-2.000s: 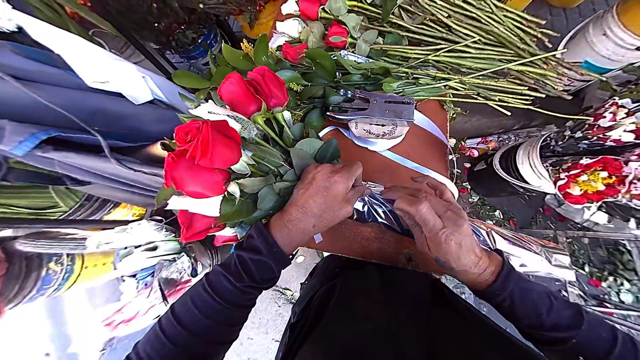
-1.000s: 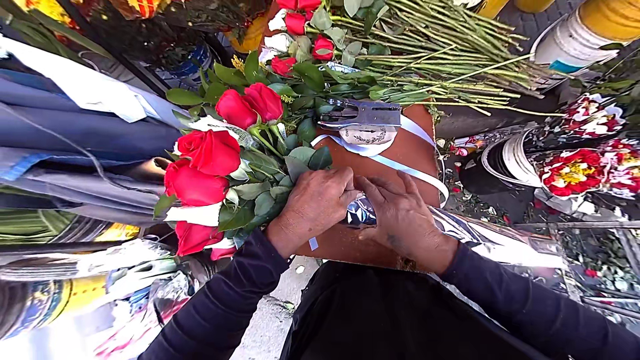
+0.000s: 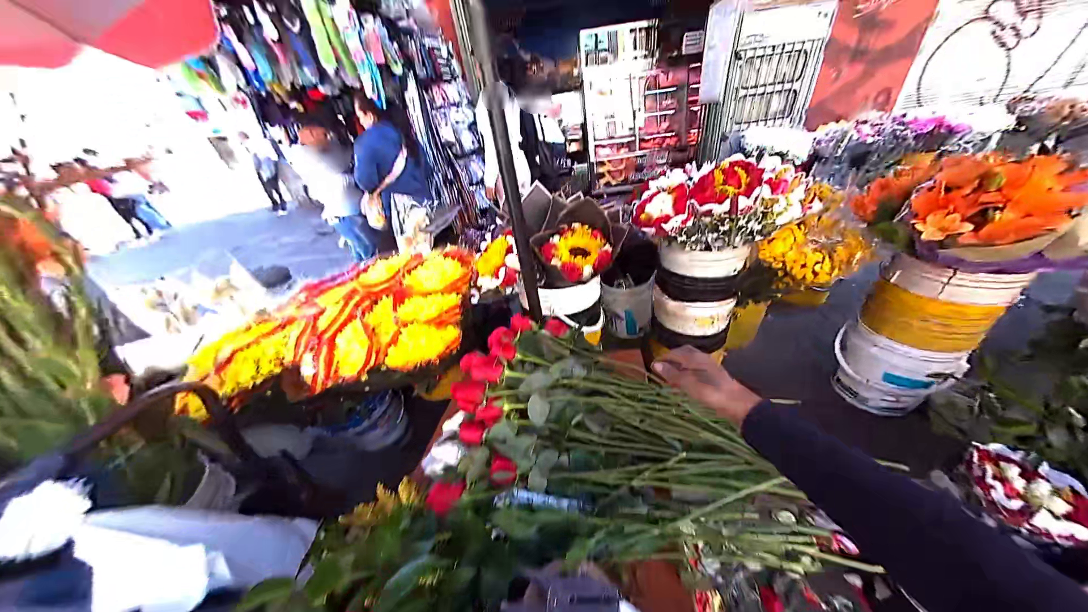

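Observation:
My right hand reaches over the far side of a pile of long-stemmed red roses, its fingers near a brown surface. Blur leaves it unclear whether the fingers hold anything. The green stems spread toward the lower right, beneath and beside my dark sleeve. Out of view is my left hand. A dark stapler-like metal tool shows partly at the bottom edge, close to leafy greens.
Yellow flower bunches lie beyond the roses on the left. Behind my hand stand stacked buckets with bouquets and a dark pole. Another bucket holds orange lilies at right. People walk in the street.
The view has swung up toward the street. My right hand has left the foil and the rose bouquet and now reaches across the stems; my left hand has gone out of view.

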